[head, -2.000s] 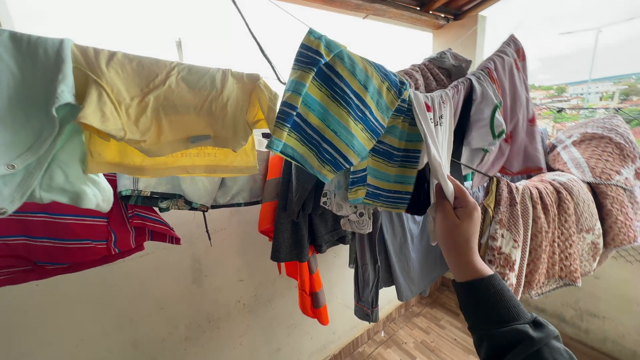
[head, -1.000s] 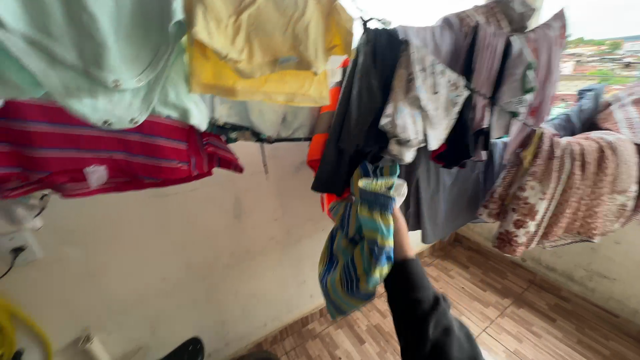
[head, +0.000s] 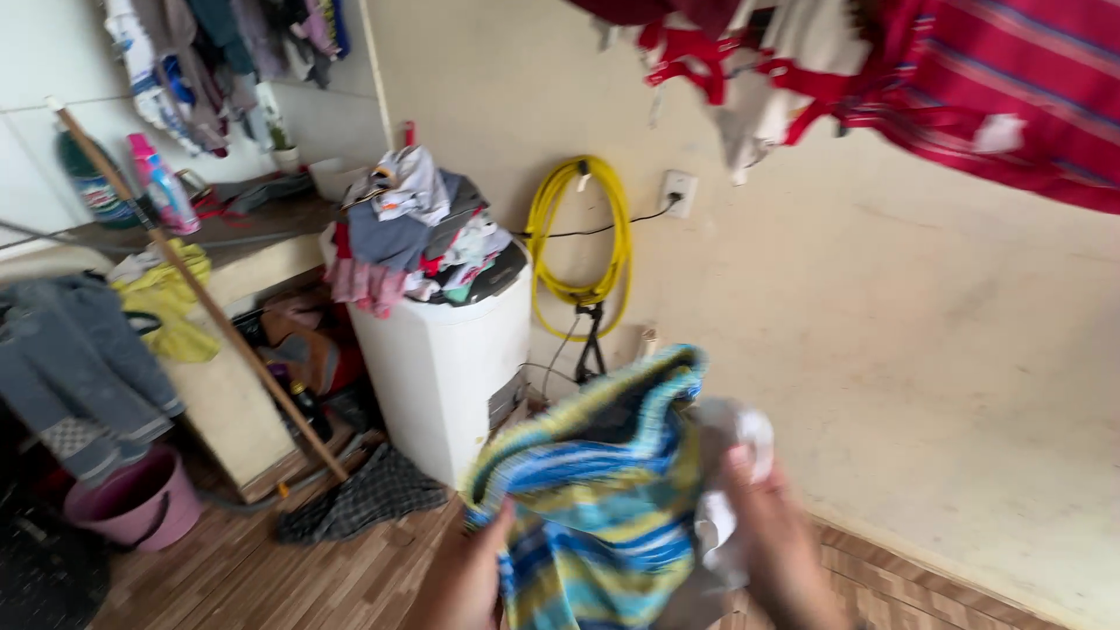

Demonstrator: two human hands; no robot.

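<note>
Striped shorts [head: 612, 516] in blue, teal and yellow hang between my hands, waistband uppermost and partly spread. My left hand [head: 468, 569] grips their left edge, thumb over the fabric. At their right side my right hand [head: 770, 525], blurred, holds a white and grey cloth [head: 722, 516]; whether it also grips the shorts is hard to tell. Beyond them, a heap of clothes [head: 402, 219] lies on a white washing machine [head: 437, 376] against the wall.
A red striped garment [head: 1006, 96] hangs at upper right. A coiled yellow hose [head: 626, 245] is on the wall near an outlet [head: 678, 191]. To the left are a wooden pole [head: 219, 315], a pink bucket [head: 140, 507], a dark checked cloth [head: 367, 494] on the floor and hanging jeans [head: 79, 367].
The striped shorts, on the line two seconds ago, came off it and are now in my hands. My left hand has come into view. The view has swung left to the washing machine.
</note>
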